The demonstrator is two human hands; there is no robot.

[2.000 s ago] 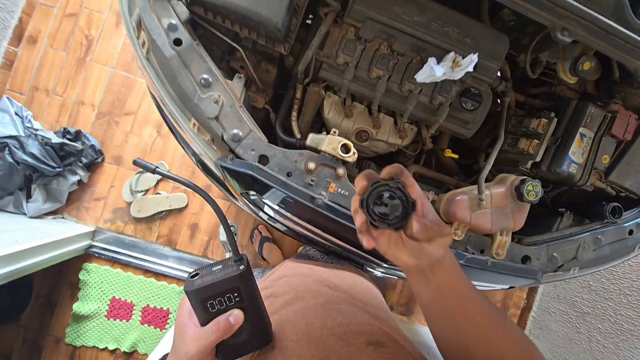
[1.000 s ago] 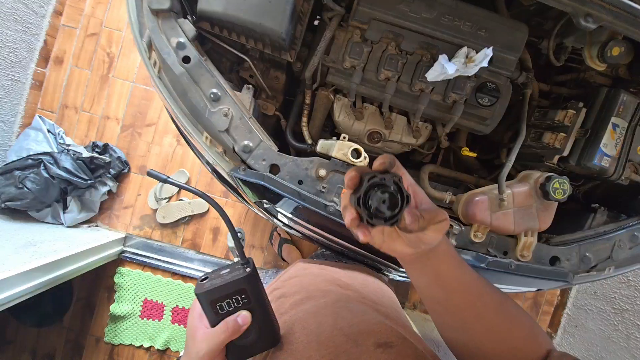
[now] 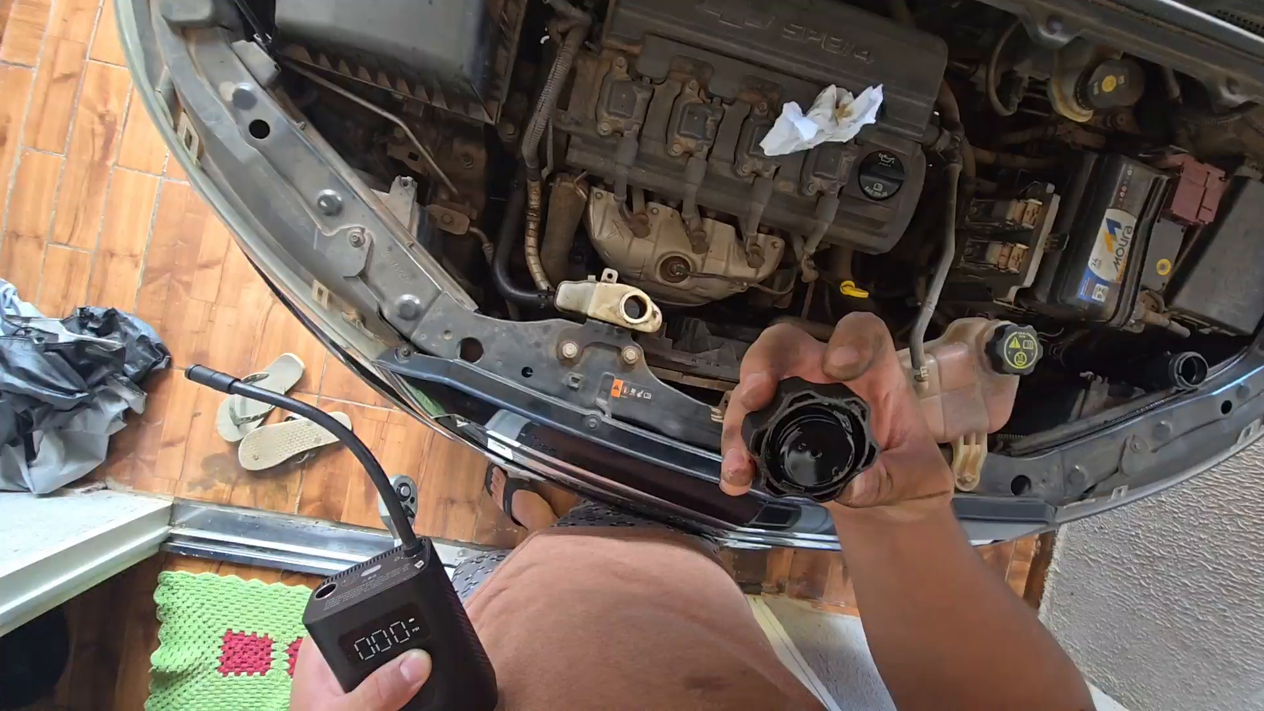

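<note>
My left hand (image 3: 380,681) grips a black portable air pump (image 3: 405,632) with a lit display at the lower left; its thumb lies on the front, and a short black hose (image 3: 346,434) curves up from the top. Held up before the car's front edge, my right hand (image 3: 849,425) has its fingers around a black ribbed screw cap (image 3: 812,439), its hollow underside facing me, dark and glossy inside. Right of this hand stands the translucent coolant reservoir (image 3: 963,385), its own black cap (image 3: 1014,348) on. A crumpled white paper (image 3: 825,120) lies on the engine cover (image 3: 790,49).
The open engine bay holds a car battery (image 3: 1101,242), an oil filler cap (image 3: 881,176), a yellow dipstick handle (image 3: 853,289) and an open beige filler neck (image 3: 607,301). On the tiled floor are flip-flops (image 3: 286,439), a grey and black cloth or plastic heap (image 3: 74,385) and a green mat (image 3: 227,637).
My right hand has turned the cap so that its hollow underside shows more fully. The left hand keeps its hold on the air pump.
</note>
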